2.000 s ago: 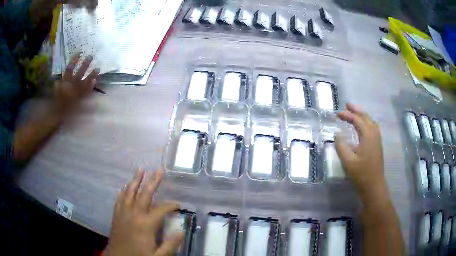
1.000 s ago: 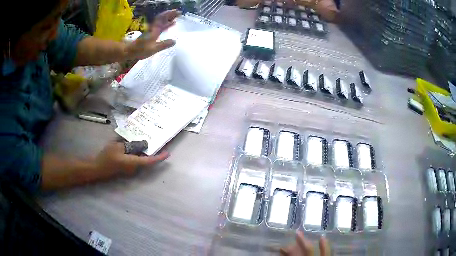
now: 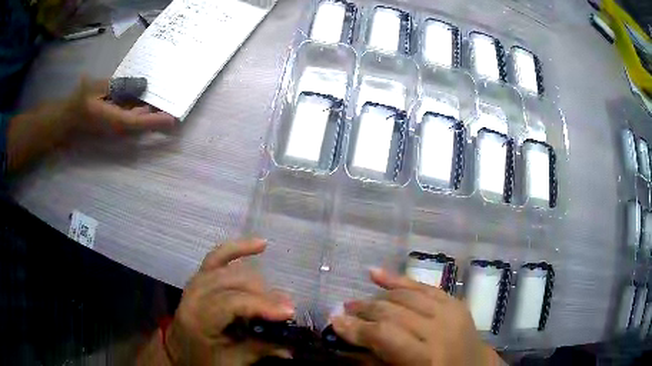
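Note:
My left hand [image 3: 232, 307] is at the bottom edge, fingers closed around a white pack whose dark end [image 3: 268, 331] shows. My right hand [image 3: 415, 322] is beside it, fingers closed on a second pack; only its dark end [image 3: 342, 339] shows. The two dark ends nearly meet. Between and above the hands is a clear blister tray [image 3: 325, 221] with two bare pockets at left. Several white packs with black edges [image 3: 487, 297] lie in its right part. Behind it, another clear tray holds two rows of white packs [image 3: 379, 141].
At upper left, a coworker's hand [image 3: 107, 114] holds a small dark grey object [image 3: 129, 88] by a written notebook [image 3: 187, 50]. A pen [image 3: 84, 33] lies beyond. At right are another tray of packs [image 3: 635, 221] and a yellow bin [image 3: 629, 43]. A label [image 3: 84, 228] is on the table's left edge.
The view has shifted down toward the near tray. Both my hands are now at the bottom with packs; a second ago only one hand's fingertips showed. Two front-left packs have left their pockets.

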